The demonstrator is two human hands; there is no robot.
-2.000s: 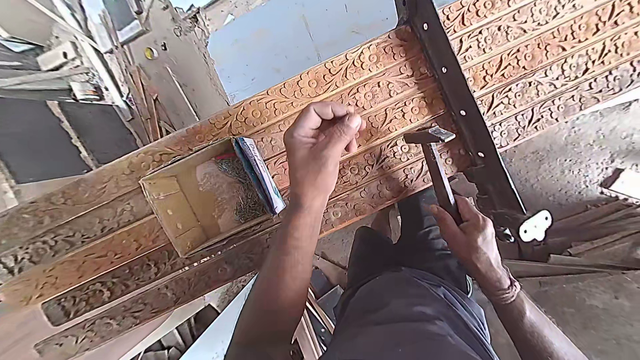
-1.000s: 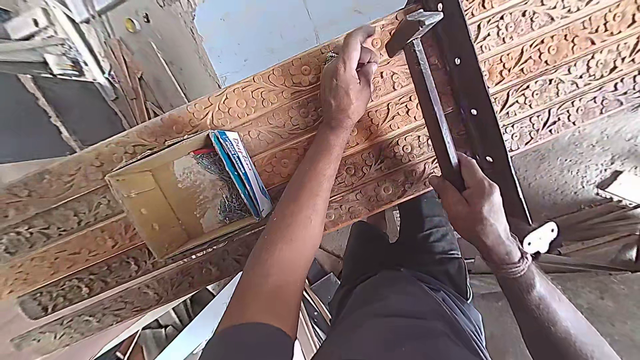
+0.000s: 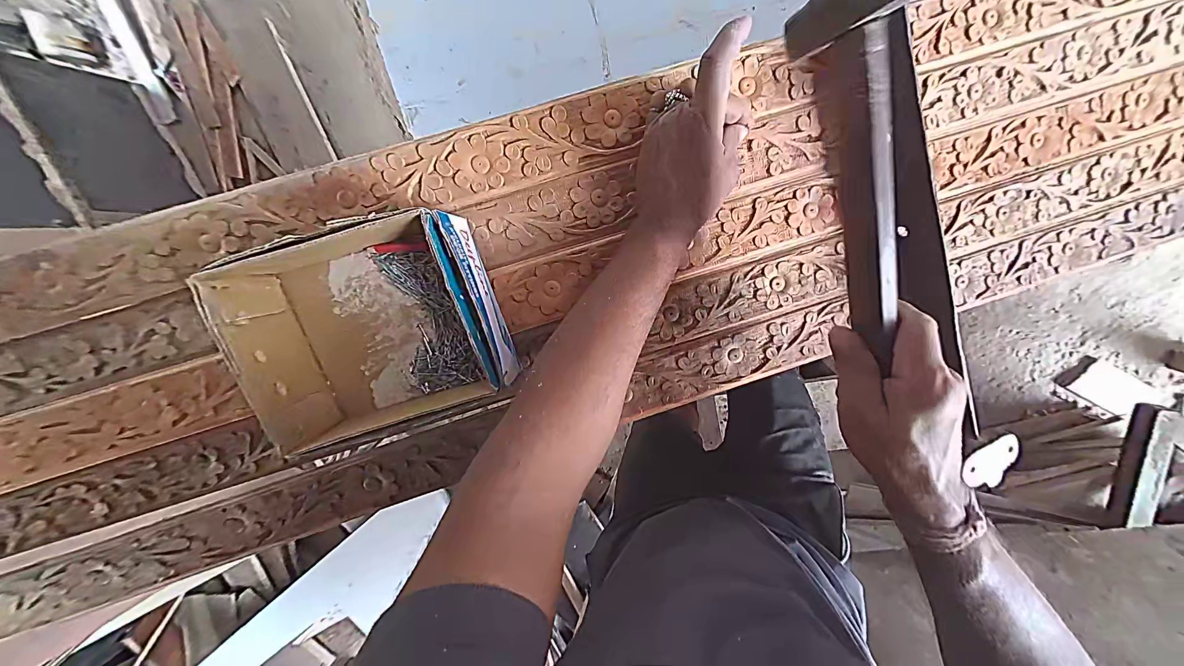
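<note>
My right hand point(image 3: 897, 407) grips a hammer point(image 3: 883, 185) by its dark handle, the head raised at the top edge of the view. Over the carved wooden strips point(image 3: 546, 277), left of the hammer, is my left hand point(image 3: 694, 153), index finger extended and the others curled. Small metal bits show by its fingers; whether it pinches them I cannot tell. An open cardboard box point(image 3: 250, 342) holding many thin nails point(image 3: 444, 342) rests on the strips to the left. Beneath the hammer, a dark metal bar point(image 3: 930, 250) with holes lies across the strips.
A pale blue board point(image 3: 490, 55) lies beyond the strips. Wood scraps point(image 3: 1045, 472) lie on the floor at the right, near a white metal plate point(image 3: 992, 461) at the bar's lower end. A white board point(image 3: 342, 573) and offcuts are below the strips at the left.
The hammer has been raised toward the top of the view, still in my right hand. My left hand has moved away from the near edge of the strips, toward the blue board, and its index finger has straightened.
</note>
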